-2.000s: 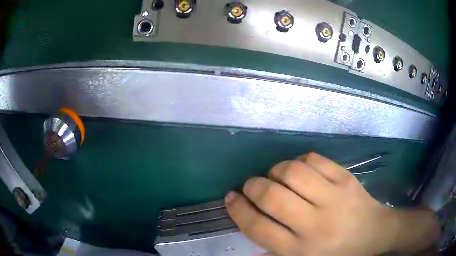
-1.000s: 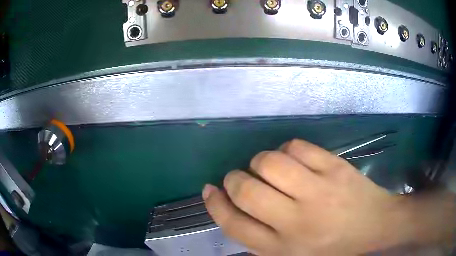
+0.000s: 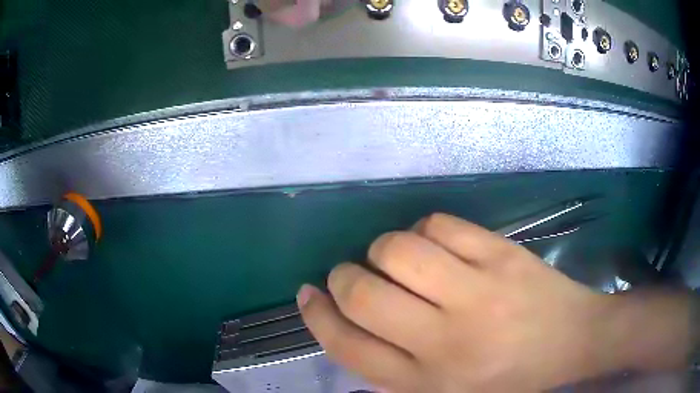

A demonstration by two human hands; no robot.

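Note:
My right hand (image 3: 453, 307) reaches in from the right edge, fingers curled over the right part of a grey fixture at the bottom. Its fingertips are mostly hidden, so its grip cannot be told. The fixture's dark grooved base (image 3: 261, 334) and pale smooth cover block (image 3: 269, 374) show left of the hand, cut off by the lower edge. Thin silver tweezers (image 3: 546, 219) stick out behind the knuckles to the right; their near end is hidden. My left hand is not in view.
A wide silver guide rail (image 3: 307, 146) crosses the green surface. Beyond it lies a carrier plate (image 3: 430, 42) with round inserts (image 3: 454, 8). A blurred hand part (image 3: 298, 11) enters over it from the top. A silver cone with orange ring (image 3: 73, 228) stands left.
The view has shifted, so my right hand and the fixture appear farther left. The blurred hand part has appeared over the carrier plate. My right hand stays curled at the fixture.

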